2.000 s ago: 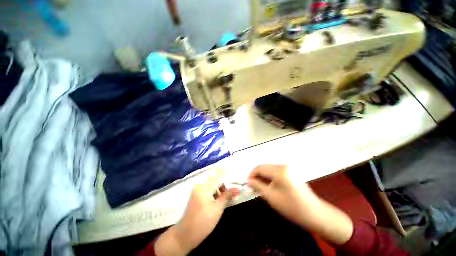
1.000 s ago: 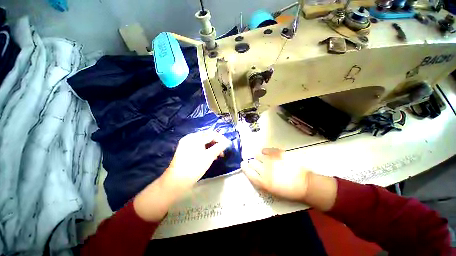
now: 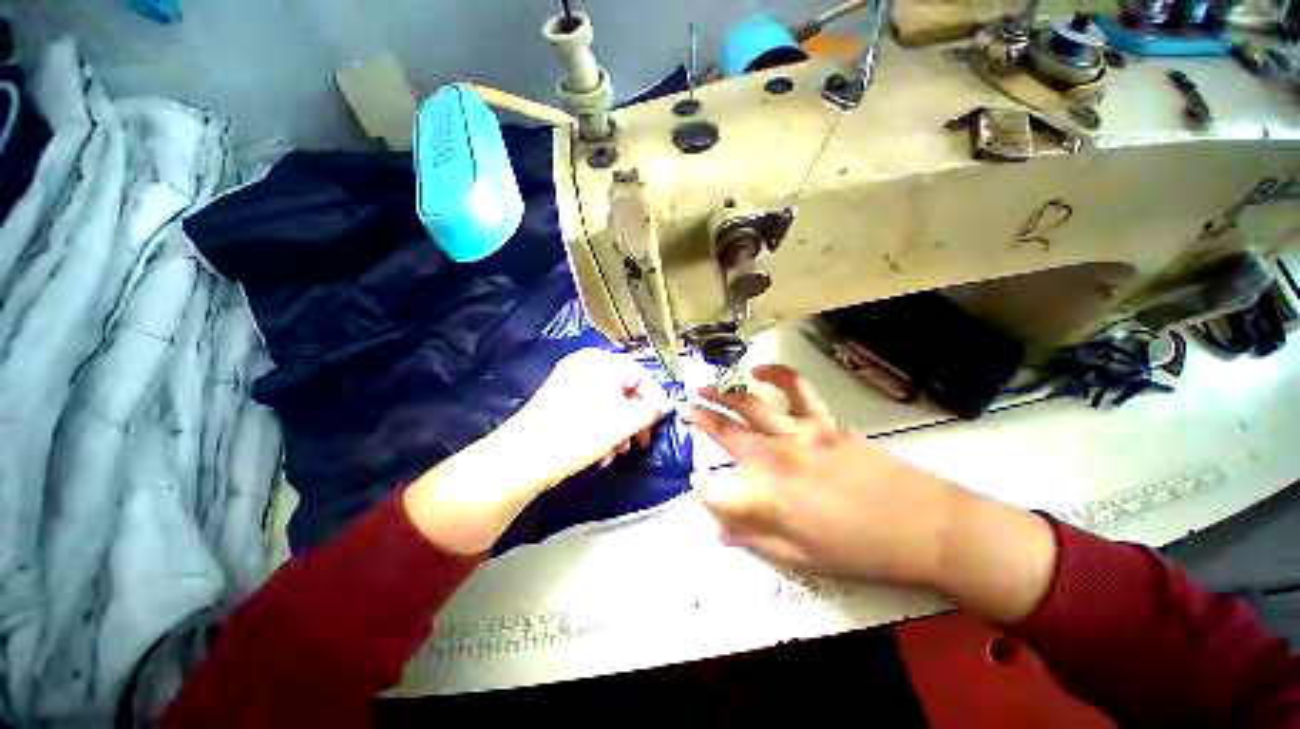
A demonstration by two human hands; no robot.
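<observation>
The navy quilted garment piece [image 3: 414,313] lies on the machine table, its right edge beneath the left end of the cream sewing machine head [image 3: 884,185]. My left hand [image 3: 585,420] rests on the piece, its fingertips pinched at the lit right edge beside the needle area. My right hand [image 3: 798,470] is just to the right, with fingertips meeting the left ones at the same edge. The bright lamp glare and my fingers hide the presser foot and what exactly lies between the fingertips. I cannot tell if the small pale strip is there.
Pale grey-white folded work pieces [image 3: 114,413] are heaped at the left. A light-blue rounded plastic part [image 3: 468,171] is at the head's left end. A flat black rectangle [image 3: 934,349] and a dark tangled cluster [image 3: 1126,373] lie under the arm. A printed ruler [image 3: 499,637] runs along the front edge.
Both hands have moved from the table's front edge up to the needle area. Over the last second the right hand's fingers came up to meet the left fingertips at the garment's edge.
</observation>
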